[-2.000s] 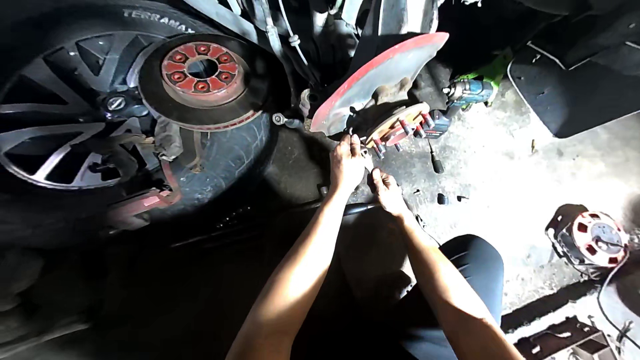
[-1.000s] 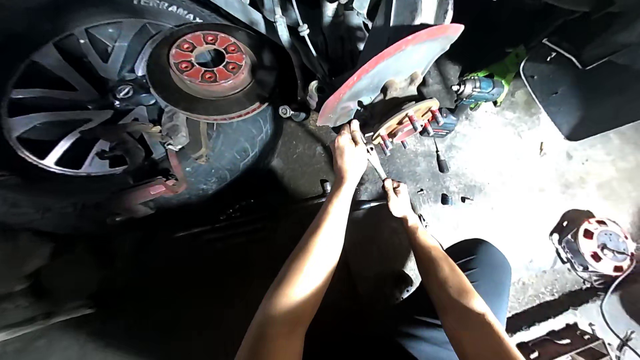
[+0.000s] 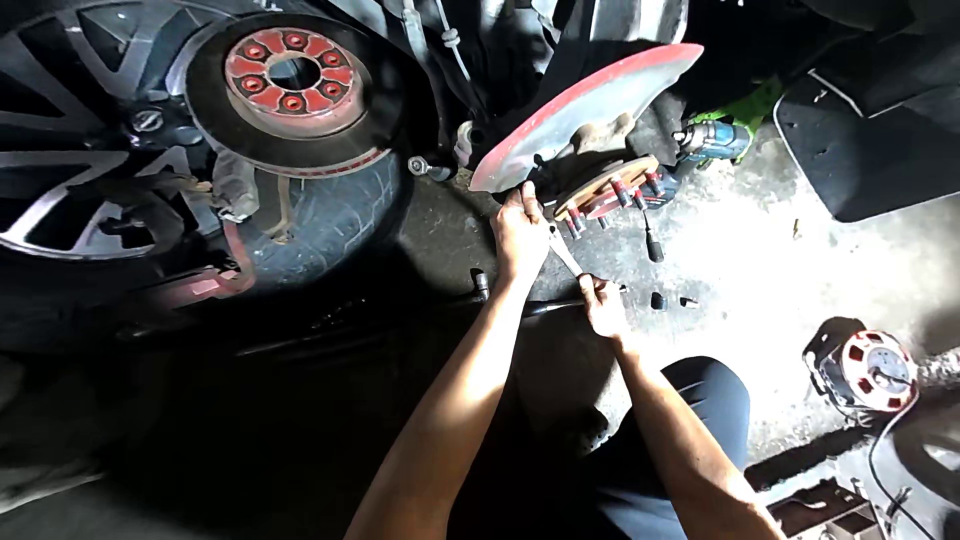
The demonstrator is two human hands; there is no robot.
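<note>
Below the lower edge of the red-rimmed brake dust shield (image 3: 600, 105), my left hand (image 3: 520, 231) has its fingertips raised at the shield's lower left end; what they touch is hidden. My right hand (image 3: 601, 306) is closed around the lower end of a metal wrench (image 3: 565, 251), whose upper end lies beside my left hand. Just right of my left hand is the wheel hub flange (image 3: 606, 186) with several red-marked studs.
A brake disc (image 3: 375, 142) rests over a wheel and tire (image 3: 330, 232) at left. A ratchet (image 3: 420, 166), a cordless impact tool (image 3: 712, 141), a screwdriver (image 3: 655, 246) and sockets (image 3: 658, 301) lie around. At right are a cable reel (image 3: 877, 371) and a toolbox (image 3: 832, 510).
My right hand has moved down and away from my left hand, and more of the wrench shows between them. My left hand stays by the shield.
</note>
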